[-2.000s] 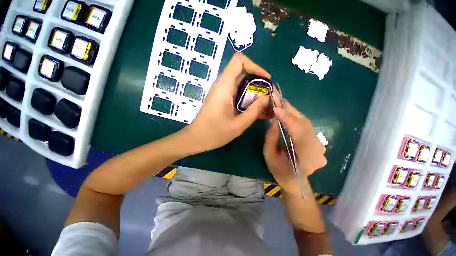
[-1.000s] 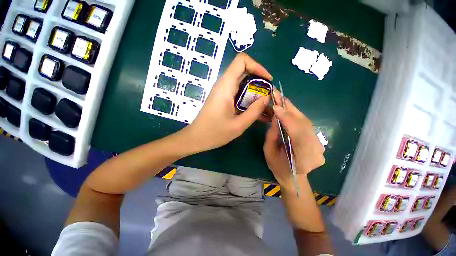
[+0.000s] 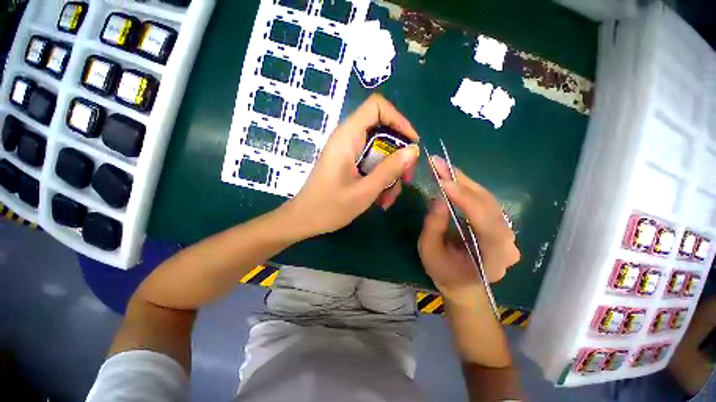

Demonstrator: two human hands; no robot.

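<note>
My left hand is bare and holds an open black watch case above the green mat. The case has a white-and-yellow block inside and a thin white loop around its rim. My left thumb lies over its lower right edge and hides part of it. My right hand is bare, just right of the case and apart from it. It holds silver tweezers, whose two legs are spread, with the points near my left fingertips. I cannot see anything between the points.
A die-cut sheet lies beyond my left hand, with white scraps beside it and more scraps farther right. A left tray holds black units. A right tray stack holds pink-edged units. Part of another person's arm shows at far right.
My right hand and the tweezers have moved away from the case, and the tweezer legs have spread. My left hand has tilted the case slightly and shifted its thumb. The view has shifted slightly.
</note>
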